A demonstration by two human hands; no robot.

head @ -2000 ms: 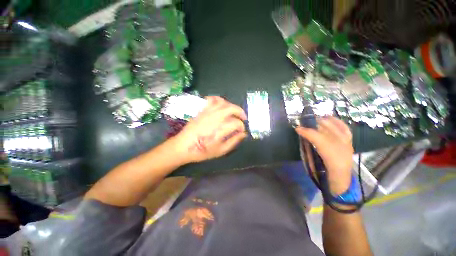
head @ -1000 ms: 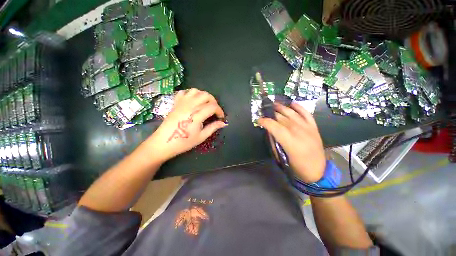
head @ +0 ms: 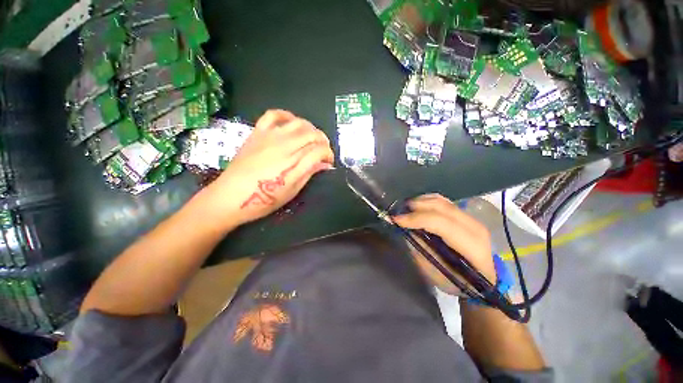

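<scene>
A single green and silver-white circuit board (head: 355,129) lies on the dark green mat between my hands. My left hand (head: 281,164) is bare, with red marks on its back, and its fingertips are pinched together just left of the board; anything between them is too small to tell. My right hand (head: 447,238), with a blue band (head: 502,275) at the wrist, holds a soldering iron (head: 383,214). The iron's metal tip points up and left, near the board's lower end. A few dark-red components (head: 283,212) lie below my left hand.
Overlapping boards (head: 161,71) stand at the left, with pale boards (head: 218,142) partly behind my left hand. A spread heap of boards (head: 513,86) lies at the right. An orange and white ring (head: 610,31) is far right. A white tray (head: 541,200) and a black cable (head: 552,247) are beyond the bench edge.
My right hand and the iron have moved down, uncovering the single board. My left hand now has its fingertips beside that board. The whole view has shifted, with the bench things further left and up.
</scene>
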